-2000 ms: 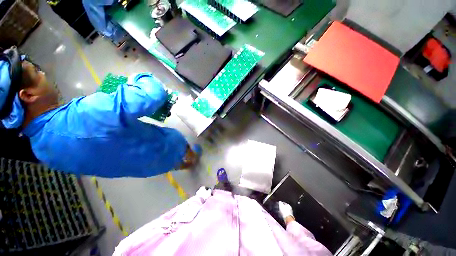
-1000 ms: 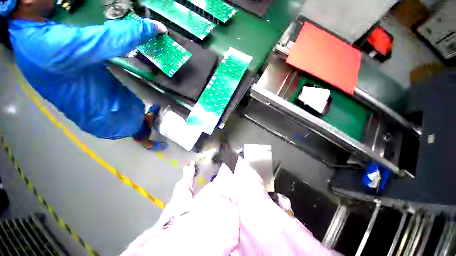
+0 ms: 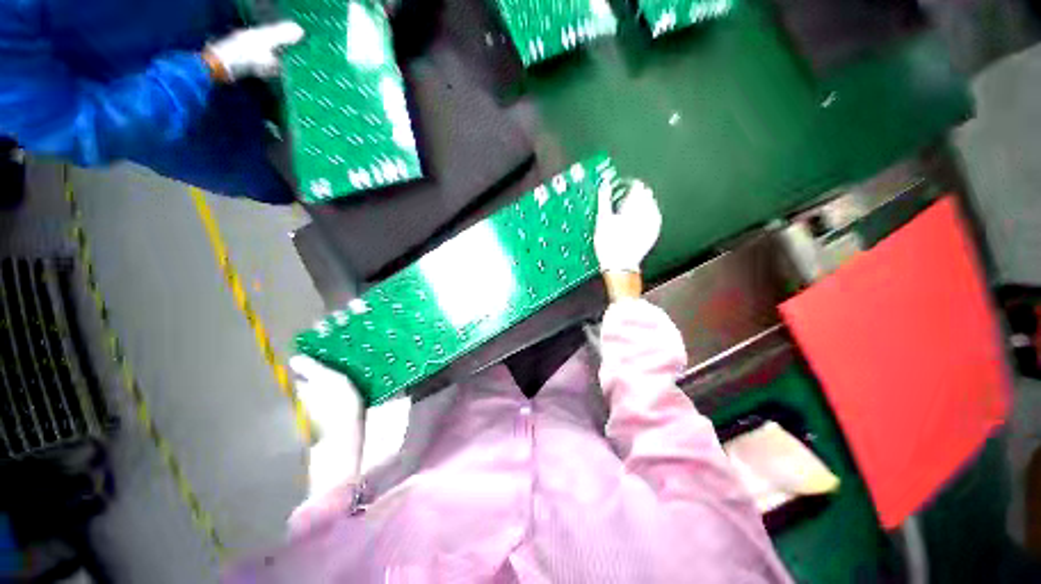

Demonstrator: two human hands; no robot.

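A long green circuit board [image 3: 394, 302] lies slanted in front of me, its flat green side with solder dots and white print facing up and a bright glare at its middle. My left hand [image 3: 328, 399], in a white glove, is at the board's left end. My right hand [image 3: 627, 225], also in a white glove, grips the board's right end, with the thumb side over the edge. The fingers under the board are hidden. Whether the board touches the bench edge below it I cannot tell.
A person in blue with a gloved hand [image 3: 256, 49] holds another green board [image 3: 348, 126] over dark foam [image 3: 466, 137]. More boards [image 3: 557, 25] lie at the back of the green bench [image 3: 696, 126]. At the right are an orange-red sheet [image 3: 908, 359] and a white sheet [image 3: 779, 462] on a black tray.
The bench and board are now much closer. Both my hands have come up from low by my body and hold the board's ends. The neighbour's board has also come nearer in view.
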